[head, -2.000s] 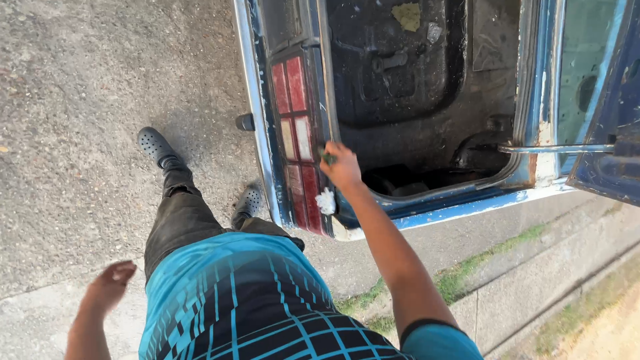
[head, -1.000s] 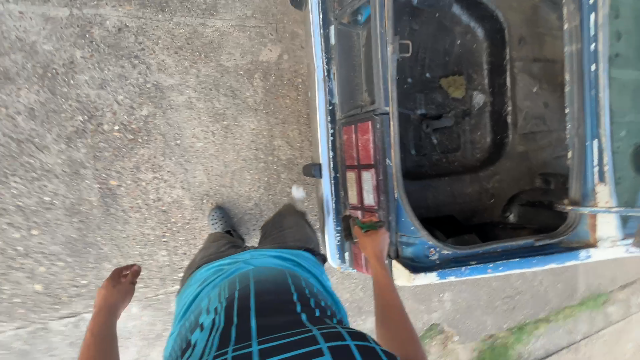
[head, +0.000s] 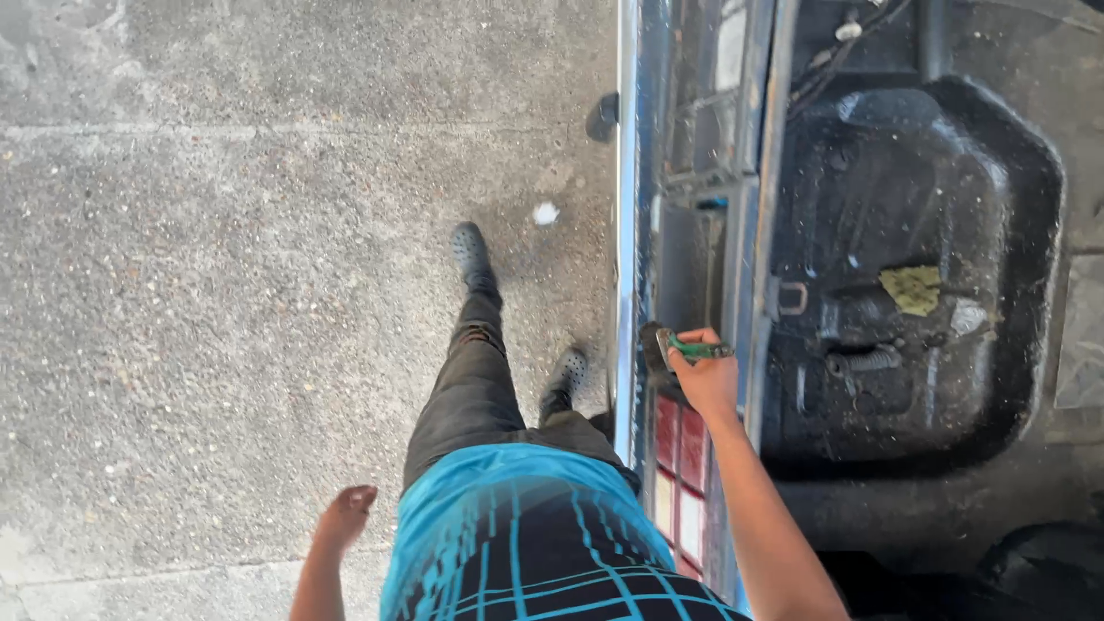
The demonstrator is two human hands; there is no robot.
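My right hand [head: 709, 379] is closed on the green handle of a paintbrush [head: 697, 348]. Its dark, wide bristle end [head: 657, 352] lies against the rear panel of a worn blue car [head: 635, 285], just beyond the red and white tail light [head: 681, 444]. To the right of the hand is the car's open trunk [head: 914, 198], its floor dark and dirty. My left hand [head: 347, 516] hangs over the concrete at the lower left, fingers slightly curled, and nothing shows in it.
In the trunk lie a yellowish scrap [head: 911, 290], a crumpled whitish piece [head: 968, 316] and a coiled spring-like part [head: 864, 360]. A dark bumper guard [head: 603, 118] juts from the car's rear edge. A white scrap [head: 545, 214] lies on the concrete ground [head: 259, 302].
My right hand has moved with the brush from the tail light to the panel beyond it, along the car's rear. I have stepped along the rear, and the view has shifted too.
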